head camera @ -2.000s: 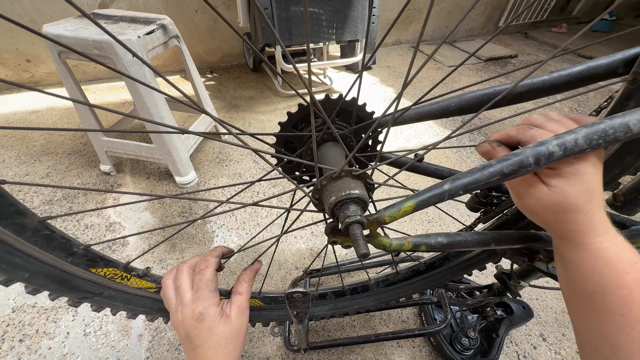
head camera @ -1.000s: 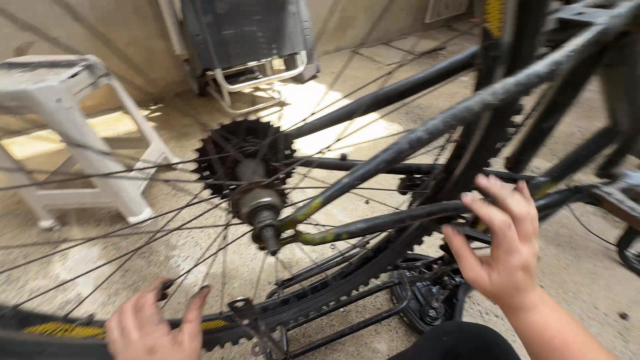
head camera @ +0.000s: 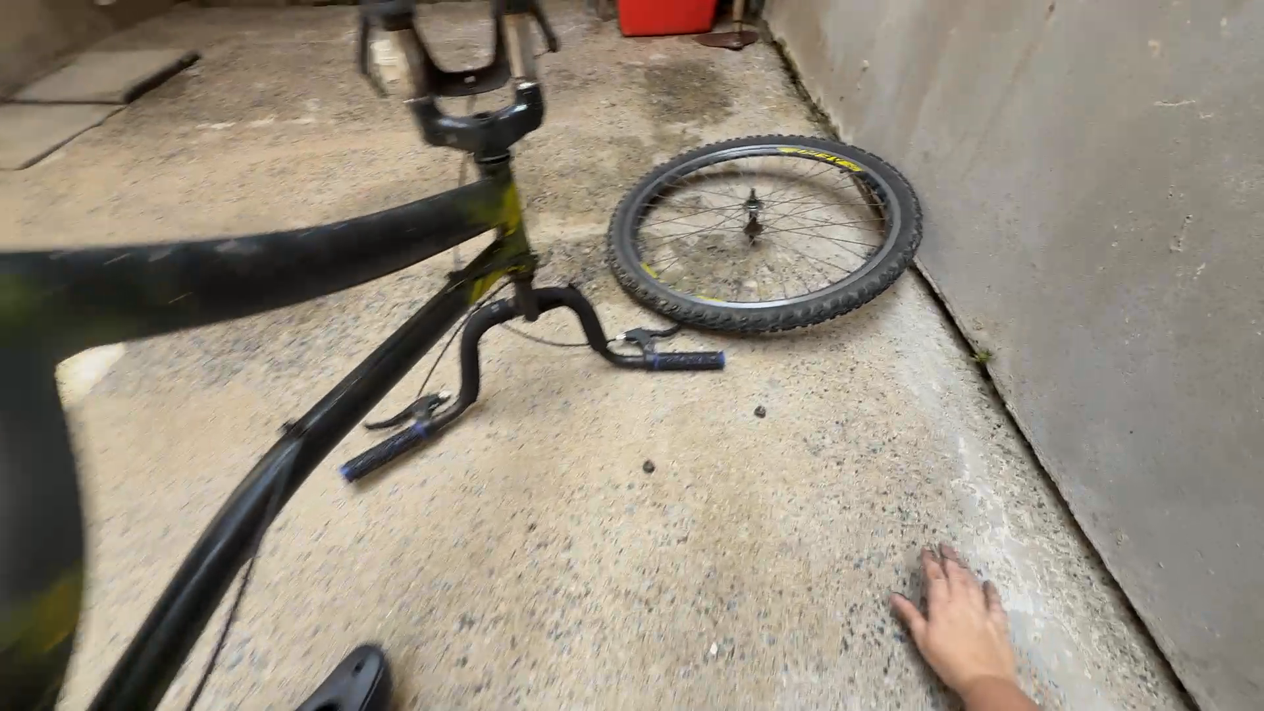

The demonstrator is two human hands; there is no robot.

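My right hand [head camera: 956, 614] is low on the right, fingers apart and nothing in it, over the concrete floor; whether it touches the floor I cannot tell. Nearest to it are two small dark nuts or lumps [head camera: 648, 466] on the floor. At the left the black and yellow bicycle frame [head camera: 276, 267] stands upside down, its fork [head camera: 484, 123] pointing up and its handlebar [head camera: 477, 321] resting on the floor. Beyond the right grip [head camera: 688, 360] a detached bicycle wheel [head camera: 765, 314] lies flat beside the wall. My left hand is out of view.
A rough grey wall [head camera: 1066, 227] runs along the right side. Far back are a red container [head camera: 667, 16] and a dark flat object [head camera: 729, 39]. Paving slabs [head camera: 104, 77] lie at the upper left. A black curved part [head camera: 351, 681] shows at the bottom edge.
The view has swung far to the right, away from the rear wheel and sprockets. My right hand has left the frame tubes and is over the floor. My left hand has gone out of view.
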